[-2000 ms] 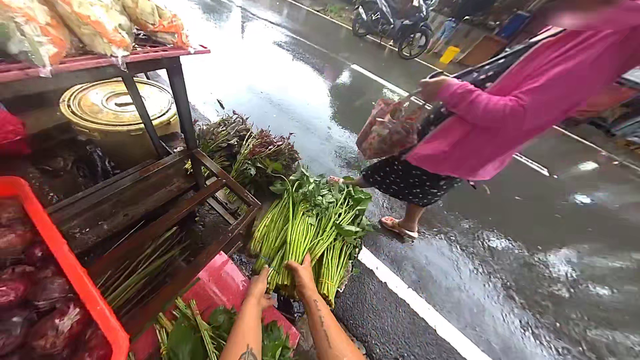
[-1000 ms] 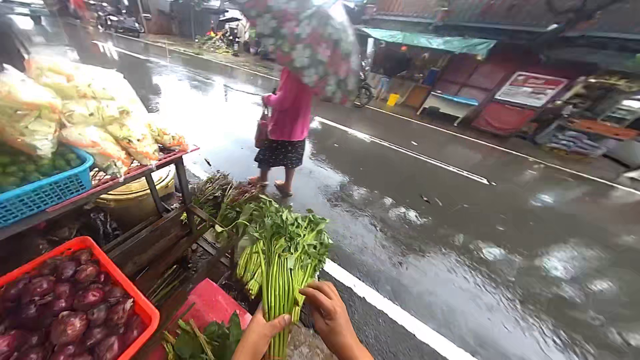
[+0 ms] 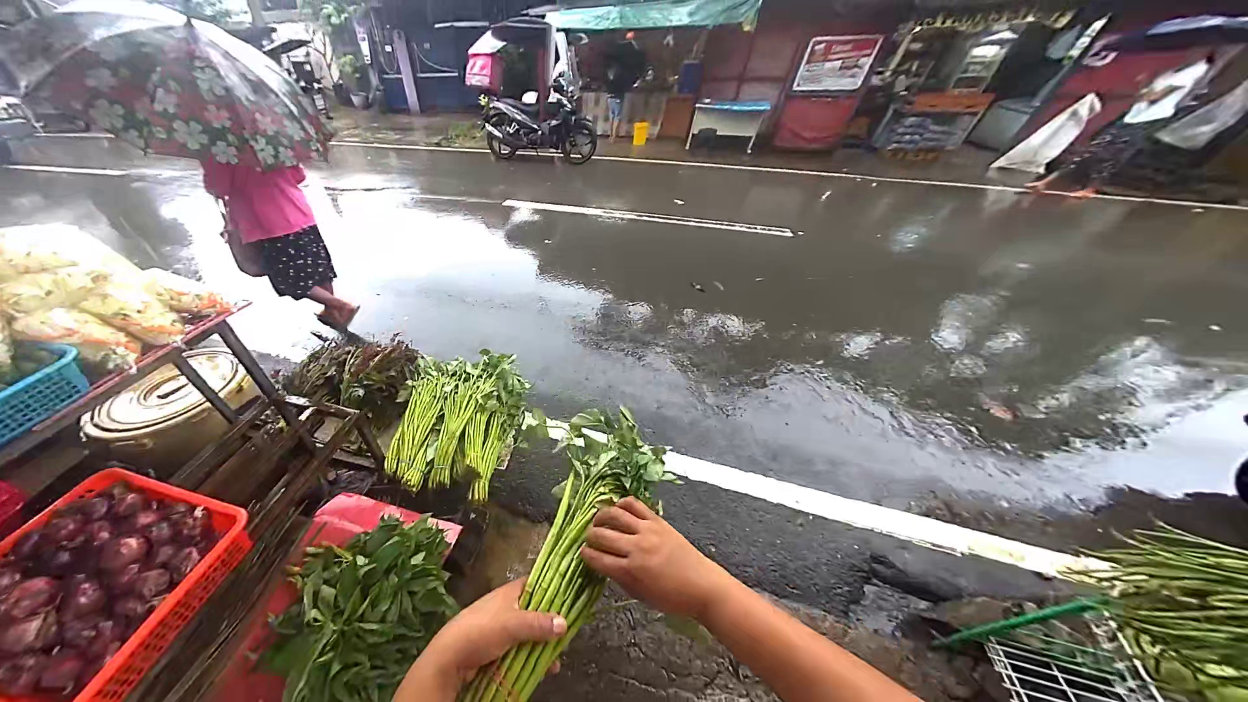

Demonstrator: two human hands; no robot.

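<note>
A bundle of long green leafy stalks (image 3: 575,526) is held up at the lower middle of the head view, its leaves pointing away from me. My left hand (image 3: 497,629) is closed around the lower stems, thumb on top. Higher up, my right hand (image 3: 651,561) rests with curled fingers against the stalks just below the leaves; whether it grips them is hard to tell. More bundles of the same greens (image 3: 458,419) lie at the roadside, beside a darker reddish leafy heap (image 3: 356,375). Broad-leaved greens (image 3: 366,609) lie on a red surface left of my left hand.
At left stand a red crate of red onions (image 3: 239,546), a lidded metal pot (image 3: 166,395), a blue basket (image 3: 44,395) and a rack with bagged vegetables (image 3: 88,302). Long green pods or stalks (image 3: 1180,604) lie by a wire rack at lower right. A person with an umbrella (image 3: 263,224) is on the wet road.
The held bundle is now apart from the other bundles, nearer to me; two seconds ago my hands were at the roadside pile. The person in pink has moved away up the road. The view has swung right.
</note>
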